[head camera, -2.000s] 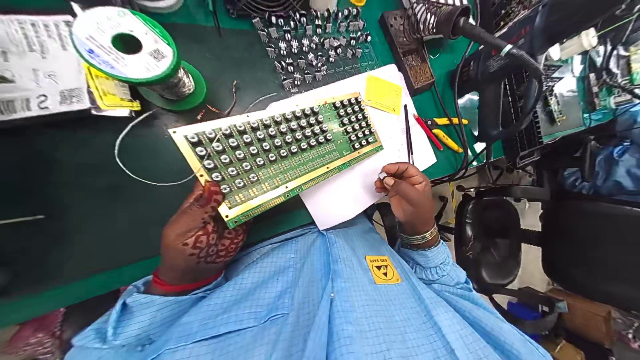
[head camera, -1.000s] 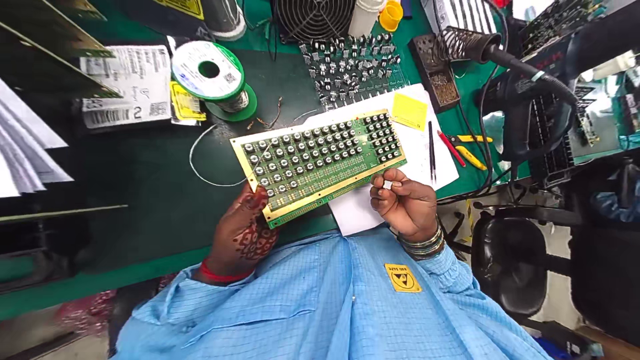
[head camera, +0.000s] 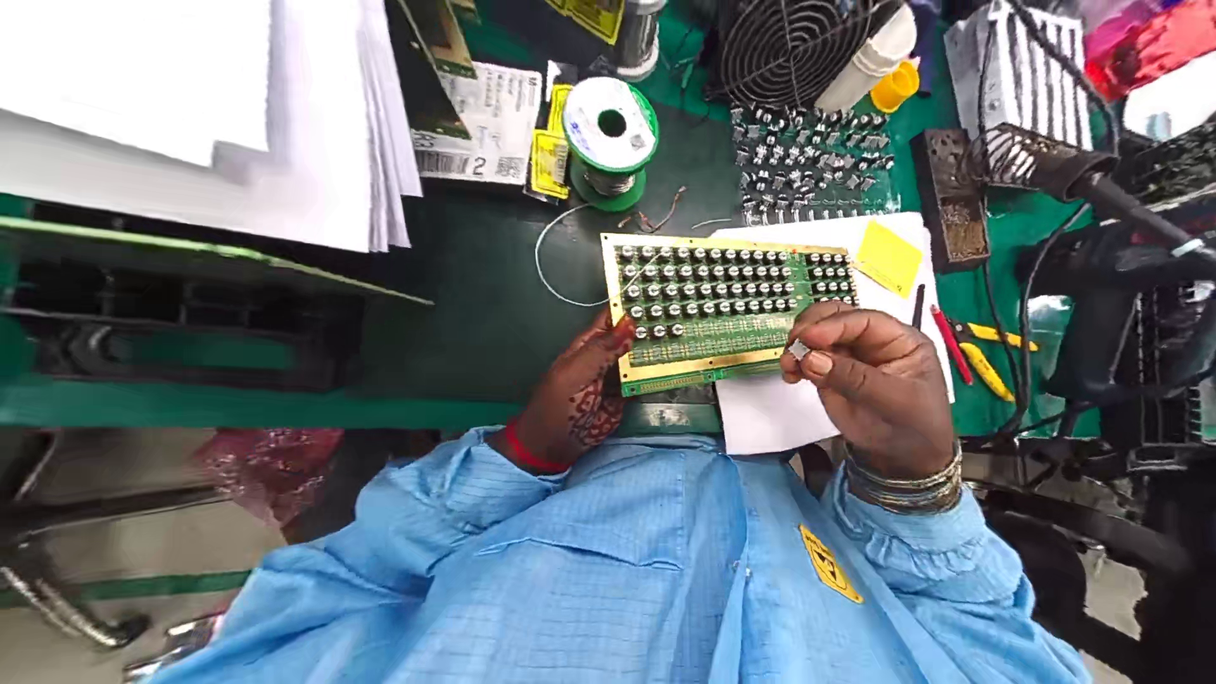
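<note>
My left hand grips the lower left corner of a green printed circuit board with gold-coloured edges, its thumb on the face. Rows of small round black-and-silver components cover the board's upper part; a shorter row of them sits at the left below. My right hand pinches a small silvery component between thumb and fingertips, just in front of the board's lower right part. Many similar loose parts stand in rows behind the board. White paper sheets lie under the board's right side.
A solder wire spool stands behind the board, its wire looping left. To the right are a yellow note, red-and-yellow-handled tools, a soldering iron holder and a dark tray. A fan is at the back, stacked papers at left.
The view has shifted left, showing more of the stacked papers. My right hand, still pinching a small part, has come up in front of the board's lower right part. My left hand keeps its hold.
</note>
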